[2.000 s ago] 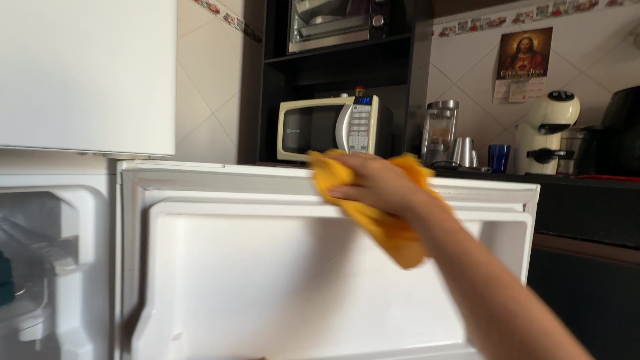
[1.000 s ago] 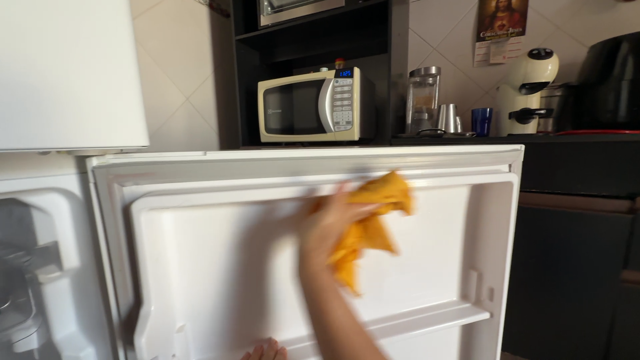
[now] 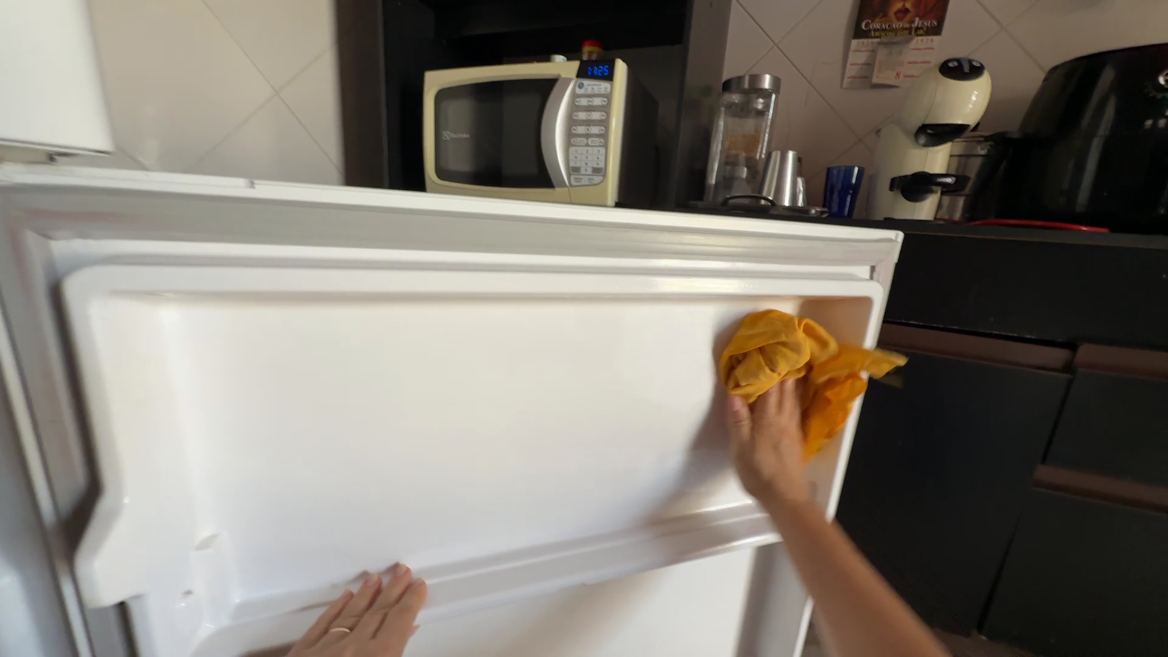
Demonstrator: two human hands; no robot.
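The inner side of an open white refrigerator door (image 3: 438, 392) fills the middle of the head view. My right hand (image 3: 771, 438) presses a crumpled yellow-orange cloth (image 3: 771, 351) against the door liner near its upper right corner; part of the cloth hangs past the liner's right side. Lower left, my left hand (image 3: 370, 616), with a ring on one finger, rests its fingers on the molded ledge (image 3: 547, 579) of the door and holds nothing. Its lower part is cut off by the frame's bottom edge.
Behind the door a microwave oven (image 3: 520, 132) stands in a black cabinet. Right of it are a glass jar (image 3: 744, 137), metal cups (image 3: 782, 178), a blue cup (image 3: 843, 190), a capsule coffee machine (image 3: 922, 146) and a large black appliance (image 3: 1095, 137). Dark drawers (image 3: 958, 456) lie beyond the door's right edge.
My right hand has moved with the cloth from the door's top edge down to the liner's right side. My left hand shows more fully than one second ago. The view has shifted closer to the door.
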